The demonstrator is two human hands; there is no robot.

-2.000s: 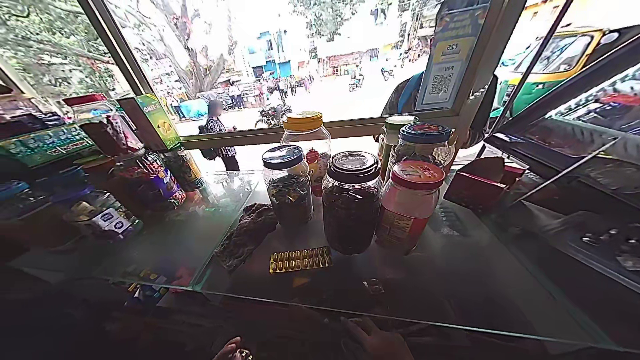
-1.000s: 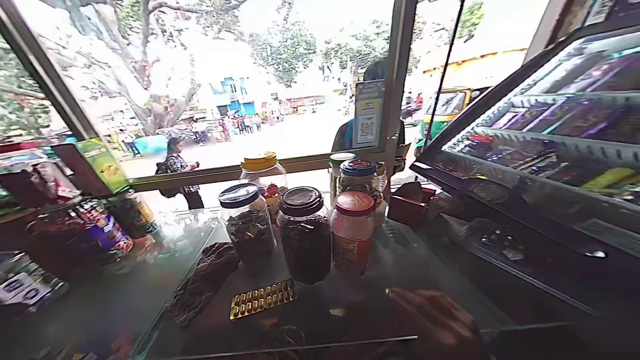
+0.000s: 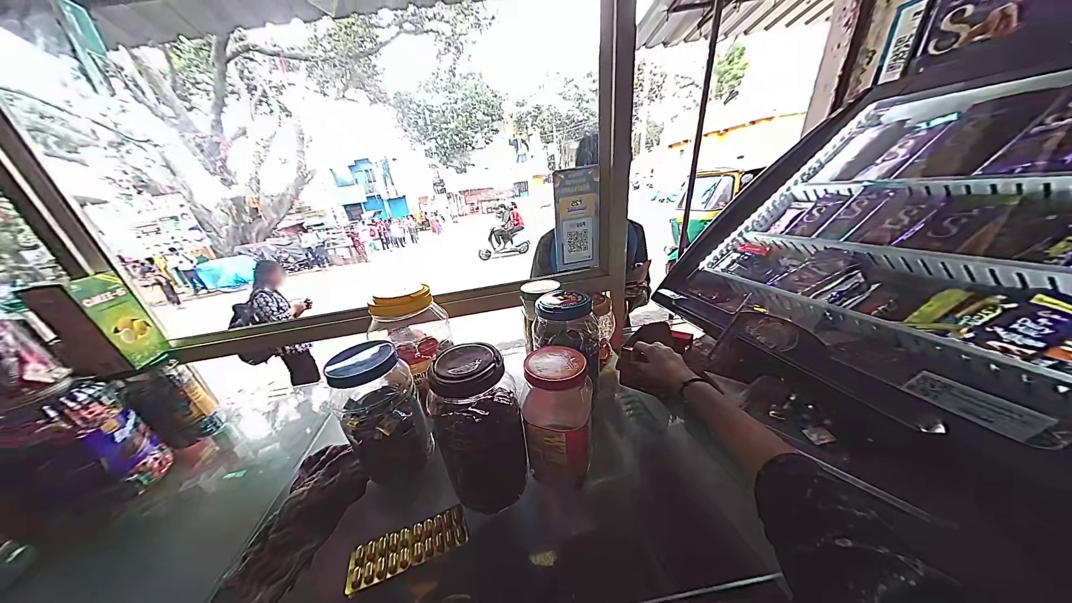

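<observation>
My right hand (image 3: 657, 367) reaches across the counter, palm down, with its fingers at a small dark red box (image 3: 641, 360) by the window frame. Whether the fingers hold anything is hidden. A dark band circles the wrist. My left hand is out of view. Left of the right hand stand several lidded plastic jars: one with a pink lid (image 3: 556, 419), one with a dark lid (image 3: 477, 435), one with a blue lid (image 3: 377, 410) and one with a yellow lid (image 3: 410, 327). A gold blister strip (image 3: 406, 549) lies on the glass counter in front of them.
A crumpled dark cloth (image 3: 306, 519) lies left of the jars. To the right, a lit display case (image 3: 921, 218) holds rows of chocolate packets. More packets and a green carton (image 3: 126, 322) are at the left. Beyond the window frame (image 3: 469, 297), people and a scooter are outside.
My right hand has moved from the front of the counter out to the red box beside the far jars. The view has turned toward the right. My left hand seems to have dropped from view.
</observation>
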